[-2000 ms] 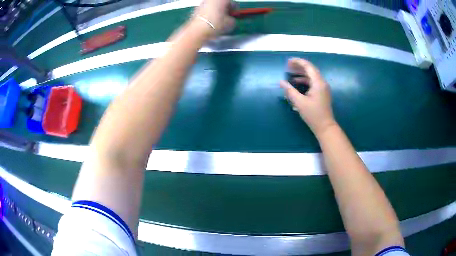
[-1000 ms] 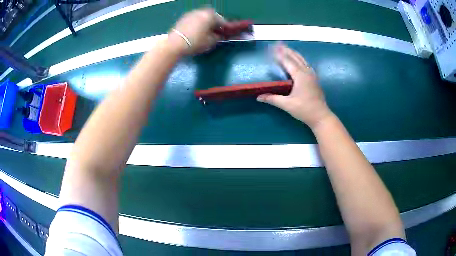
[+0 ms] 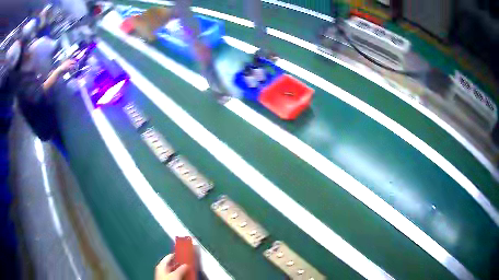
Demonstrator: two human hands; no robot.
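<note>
My left hand (image 3: 170, 269) is at the bottom edge, partly cut off, and holds an upright red carrier (image 3: 185, 256) beside a pale metal strip. My right hand is not in view. A row of several pale carriers (image 3: 239, 220) with round studs lies end to end on the green lane to the right of my hand. The row runs from the bottom edge up toward a purple-glowing unit (image 3: 112, 90). The picture is blurred.
A red bin (image 3: 286, 97) and a blue bin (image 3: 242, 82) stand beyond the lane, with a larger blue bin (image 3: 210, 34) further up. A person (image 3: 33, 98) is at the far left. White vented housings (image 3: 378, 35) and a black cable are at the upper right.
The view has swung left along the line. The pale carriers and the purple light have come into view. My right hand has left the picture, and my left hand now shows at the bottom.
</note>
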